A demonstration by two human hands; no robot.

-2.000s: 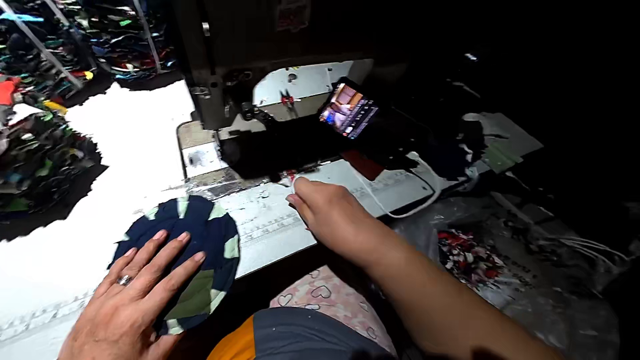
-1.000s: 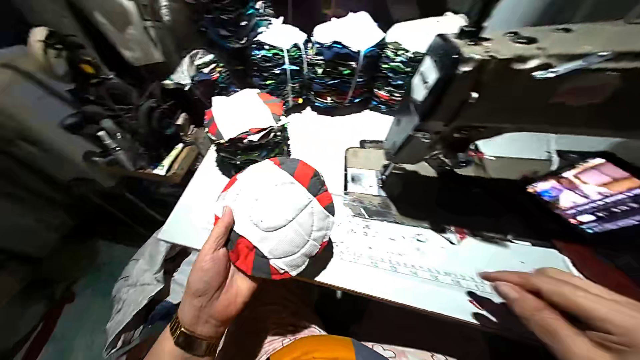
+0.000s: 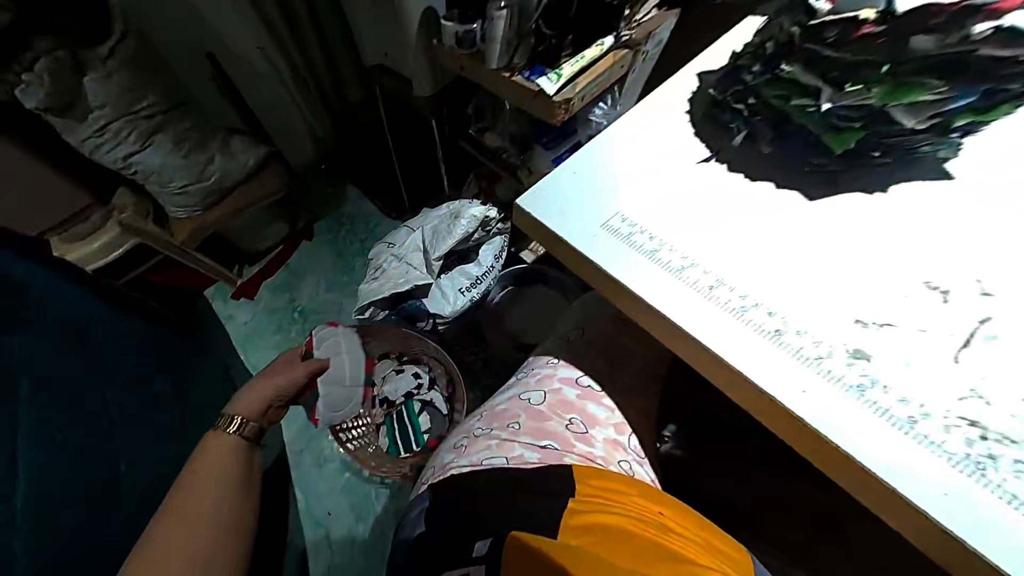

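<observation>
My left hand (image 3: 284, 384) grips a padded fabric round (image 3: 339, 376), white-grey with a red and dark rim, by its left edge. The round is over the left part of a basket (image 3: 458, 376) on the floor. Inside the basket lie fabric pieces (image 3: 402, 384), some black and white, one with green and white stripes. A watch with a metal band is on my left wrist. My right hand is out of view.
A white table (image 3: 704, 320) with a printed ruler scale and a stack of fabric scraps (image 3: 848, 104) stands at right. Beyond the basket are a white plastic sack (image 3: 436, 256) and a round dark basin (image 3: 532, 300). A wooden shelf (image 3: 544, 100) holds small items.
My left hand has moved with the white and red round from the table's edge to over the floor basket. My right hand has left view. The view has swung left and down.
</observation>
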